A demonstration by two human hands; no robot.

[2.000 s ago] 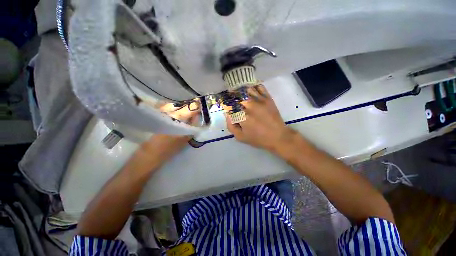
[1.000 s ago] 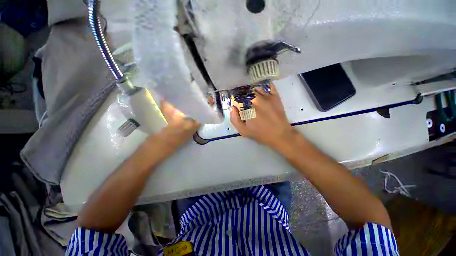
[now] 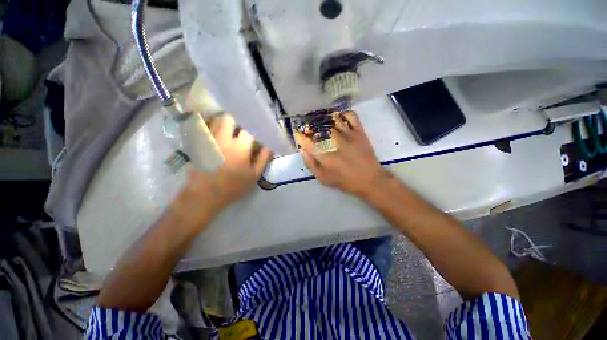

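Note:
The white sewing machine head (image 3: 426, 33) spans the top of the view, with a ribbed cream knob (image 3: 342, 85) on it. My right hand (image 3: 346, 156) is at the presser foot area (image 3: 317, 126), its fingertips close around the shiny metal parts. Whether it grips anything is hidden. My left hand (image 3: 233, 156) is left of the needle area, beside the pale lamp head (image 3: 200, 141), blurred, with its fingers spread. No cloth shows clearly in it. The machine's white arm cover hides the space between my hands.
A black phone (image 3: 428, 111) lies on the machine bed at the right. Green-handled snips (image 3: 590, 141) are at the table's right end. Grey-beige cloth (image 3: 96, 99) is heaped behind the left side. The silver gooseneck (image 3: 148, 56) hangs at upper left. White thread (image 3: 527, 244) lies below right.
My left hand has come out from behind the white arm cover and moved up and left, its fingers now spread. My right hand stays at the presser foot. The lamp head has come into view.

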